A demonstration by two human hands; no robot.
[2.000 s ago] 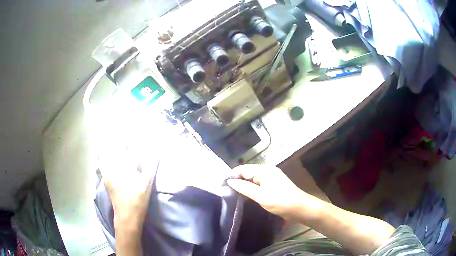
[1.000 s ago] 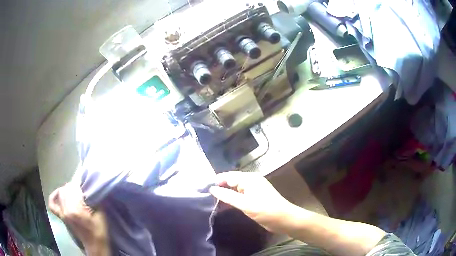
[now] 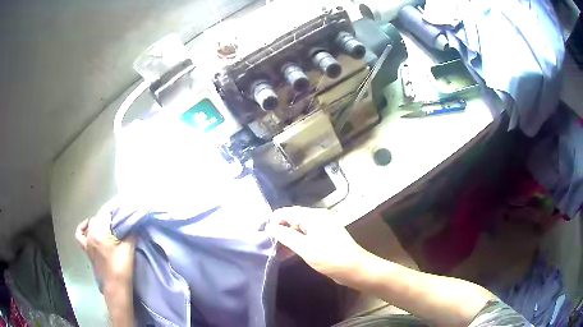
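Observation:
A blue-grey garment piece (image 3: 211, 255) hangs from the table's front edge, its upper part lost in white lamp glare beside the overlock machine (image 3: 307, 96). My left hand (image 3: 105, 246) grips bunched cloth at the left of the piece. My right hand (image 3: 313, 239) pinches the cloth's right edge between thumb and fingers, below the looper cover (image 3: 310, 142). A thin serged edge runs down from the right hand. Another seam line shows lower left on the cloth. Glare hides the presser foot and needle.
Blue-handled thread snips (image 3: 438, 107) lie at the table's right beside a dark green tray (image 3: 454, 75). Pale blue cloth (image 3: 518, 57) is heaped at the right edge. The white lamp arm (image 3: 131, 99) curves left of the machine. Red fabric (image 3: 454, 236) lies below the table.
My left hand moved left out of the glare and now grips bunched cloth, slightly higher than a second ago. My right hand shifted slightly left, still pinching the edge.

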